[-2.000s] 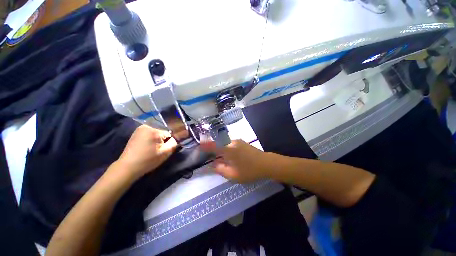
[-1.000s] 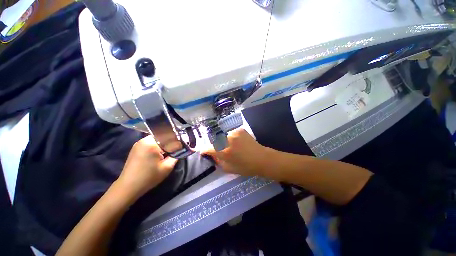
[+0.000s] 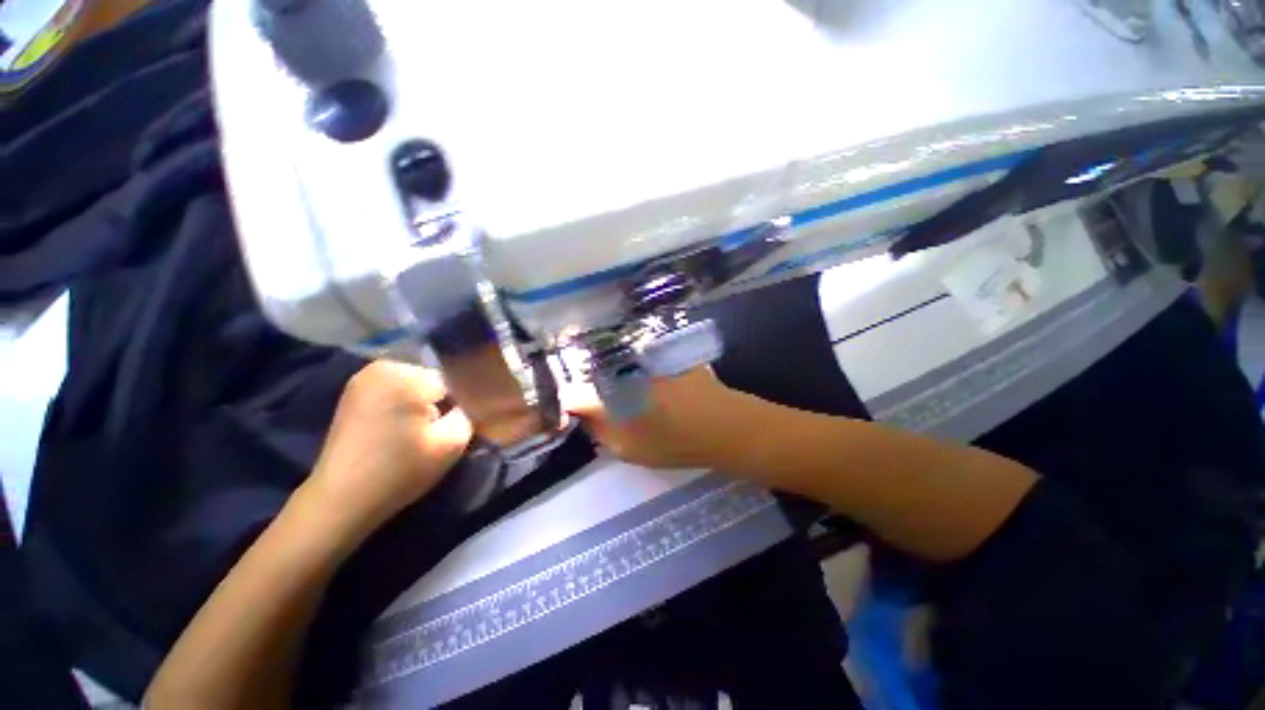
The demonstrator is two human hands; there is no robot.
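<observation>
Dark cloth [image 3: 520, 486] lies under the needle area of the white sewing machine [image 3: 555, 153] and bunches to the left. My left hand [image 3: 389, 437] is left of the shiny take-up guard [image 3: 493, 368], fingers closed on the cloth edge. My right hand [image 3: 666, 416] is right of the guard, its fingertips at the cloth by the presser area, partly hidden behind the metal parts and the tension dial [image 3: 680, 347]. The needle and presser foot are blurred and hidden. A black cut piece [image 3: 784, 340] lies right of the needle, under the arm.
The machine head hangs close above both hands. A grey ruler strip [image 3: 583, 576] edges the white table in front. More dark cloth [image 3: 125, 347] is piled at the left. The black control panel [image 3: 1054, 174] is on the machine arm at right.
The view has moved nearer to the machine head and is blurred. Both hands have stayed beside the guard, and less of the cloth shows between them.
</observation>
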